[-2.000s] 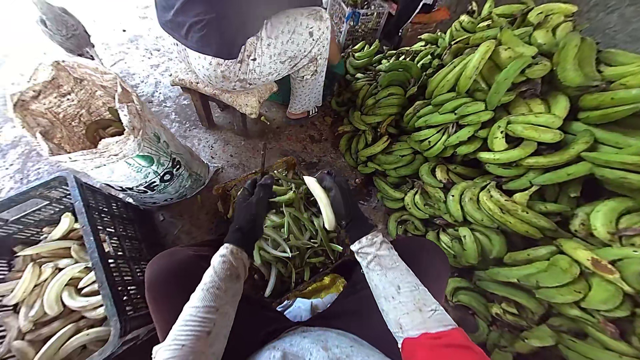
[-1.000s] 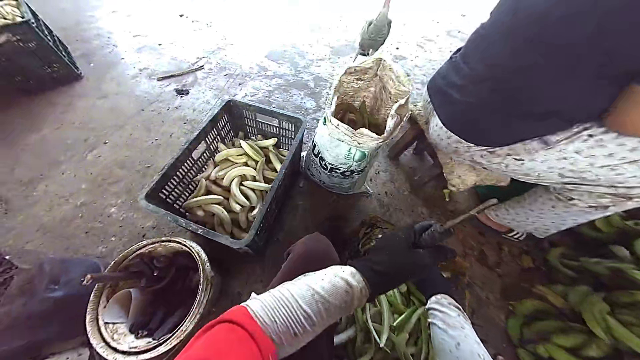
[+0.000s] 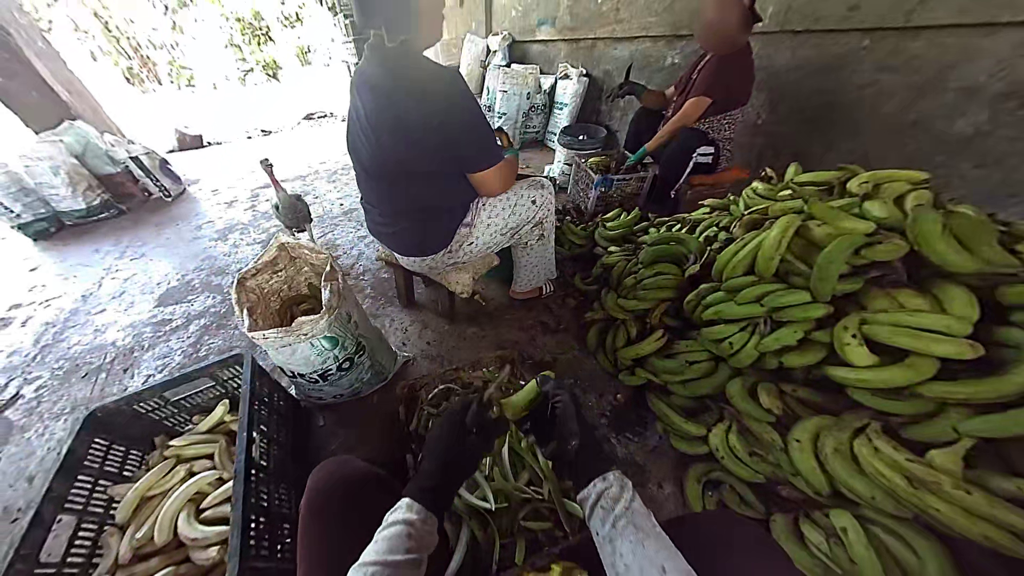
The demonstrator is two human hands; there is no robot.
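Both my hands wear dark gloves over pale sleeves, low in the middle of the head view. A green plantain (image 3: 524,398) is held between them, above a heap of green peels (image 3: 512,488). My left hand (image 3: 460,440) closes around its left end. My right hand (image 3: 570,428) is at its right side; the dark glove blends into the dark ground, so its fingers are hard to make out. No knife can be made out. Peeled plantains (image 3: 172,504) lie in a black plastic crate (image 3: 248,464) at the lower left. Bunches of green plantains (image 3: 800,320) are piled to my right.
An open woven sack (image 3: 336,352) stands behind the crate, with a bird (image 3: 292,210) beyond it. A person (image 3: 432,160) sits on a low stool ahead. Another person (image 3: 704,104) sits by the wall near a light crate (image 3: 608,188), a bucket (image 3: 582,140) and several filled sacks (image 3: 520,96).
The view has swung up and back right. The peeled plantain held two seconds ago is out of my hands; a green one is now between them. My hands have come apart from their crossed-over position at the left.
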